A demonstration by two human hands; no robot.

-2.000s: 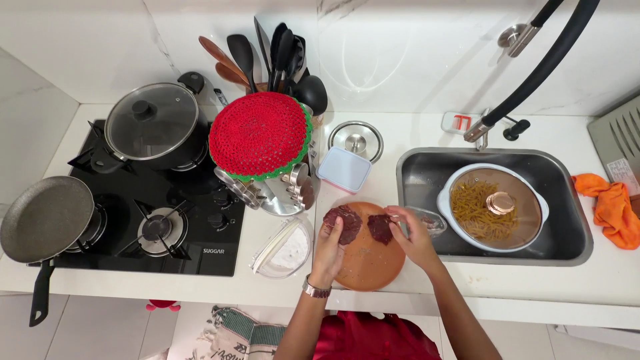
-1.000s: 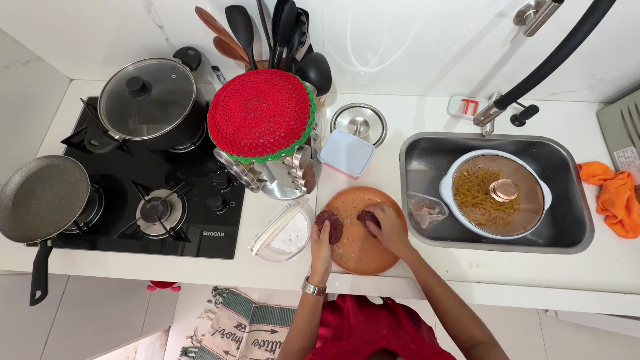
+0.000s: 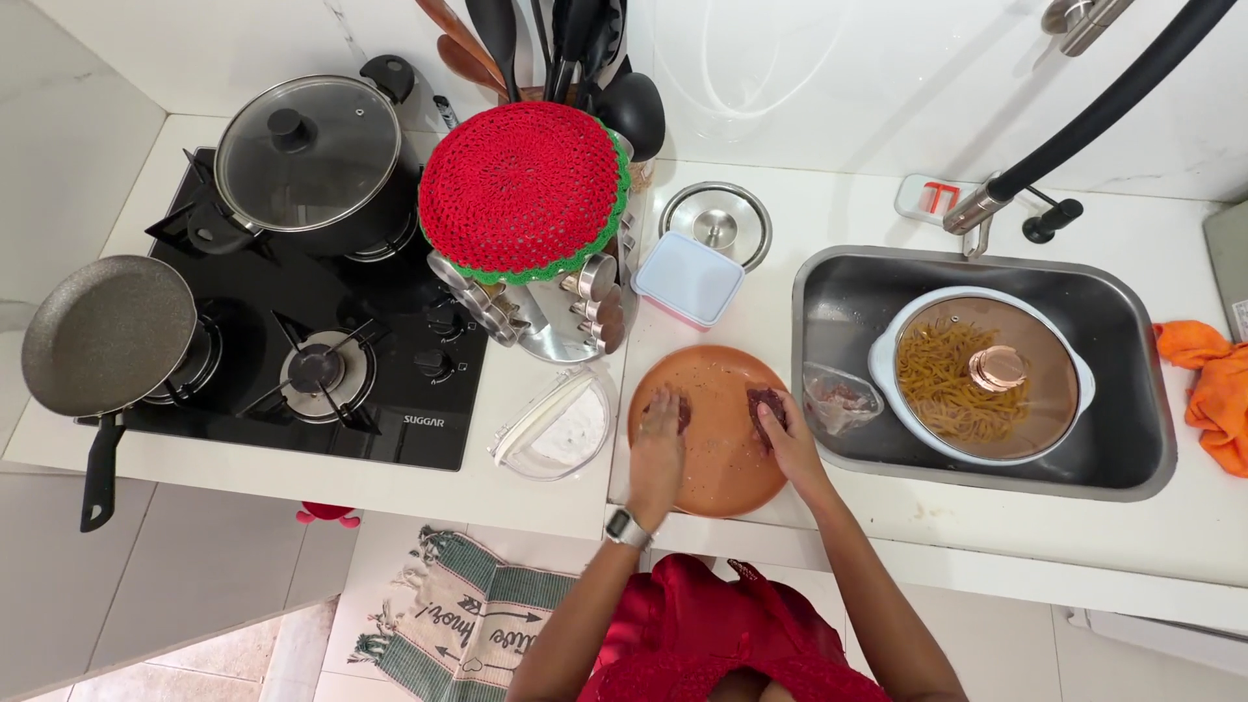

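An orange-brown plate [image 3: 717, 468] with specks of seasoning lies on the counter in front of me. My left hand [image 3: 660, 444] lies palm down at the plate's left side, fingers extended, over a dark red piece of meat [image 3: 684, 413] that it mostly covers. At the plate's right edge my right hand [image 3: 792, 439] has its fingers around a second dark red piece of meat [image 3: 763, 400], which appears tilted up. A clear plastic bag [image 3: 838, 398] with reddish residue rests in the sink, just right of that hand.
Left of the plate stands a clear container of white powder [image 3: 575, 434]. Behind it are a lidded plastic box [image 3: 690, 276], a metal lid [image 3: 736, 210] and a spice rack [image 3: 556, 327]. The sink [image 3: 1121, 458] holds a covered pasta dish [image 3: 882, 366]. A frying pan [image 3: 107, 336] and pot [image 3: 307, 175] sit on the stove.
Two seconds ago both hands held the meat pieces up over the plate. Now they are lower and farther apart, and my left hand has flattened over its piece.
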